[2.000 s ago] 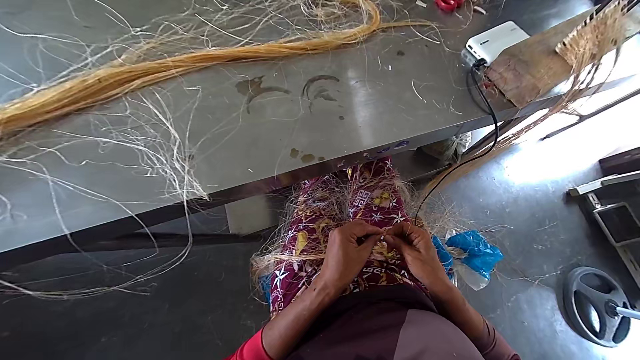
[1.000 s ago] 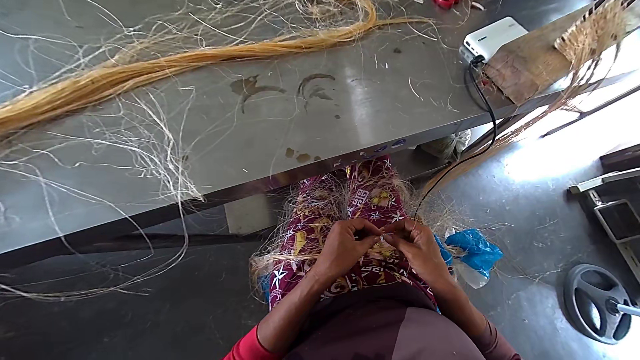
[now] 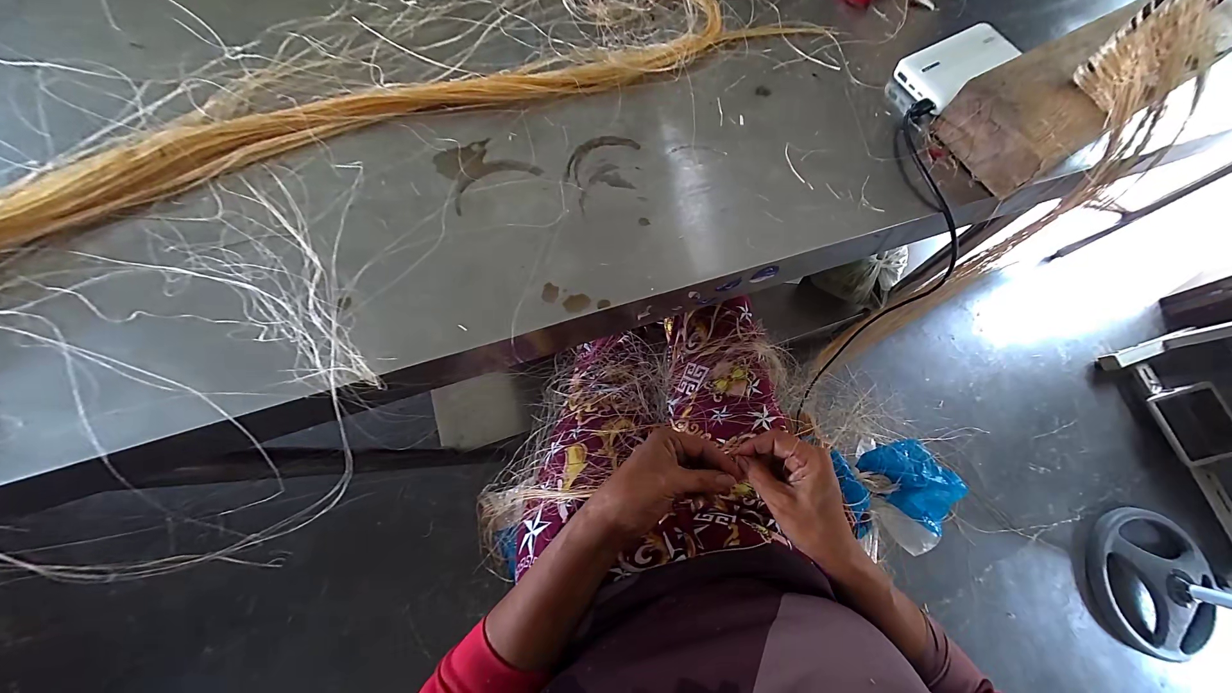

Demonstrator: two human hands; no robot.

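Over my lap, my left hand (image 3: 664, 481) and my right hand (image 3: 794, 481) meet fingertip to fingertip. Both pinch thin fibre strands, which are too fine to make out clearly. Loose pale fibres (image 3: 626, 375) lie across the patterned maroon cloth (image 3: 717, 385) on my legs. On the grey table (image 3: 500, 241) in front of me rests a long bundle of golden fibres (image 3: 385, 106). Whitish loose strands (image 3: 298, 279) spread beside it and hang over the table's near edge.
A white power bank (image 3: 958, 63) with a black cable (image 3: 924, 164) is at the table's right, by a brown board (image 3: 1020, 120) and a fibre brush (image 3: 1136, 72). Blue plastic (image 3: 914, 486) is beside my right hand. A grey handwheel (image 3: 1150, 582) stands at lower right.
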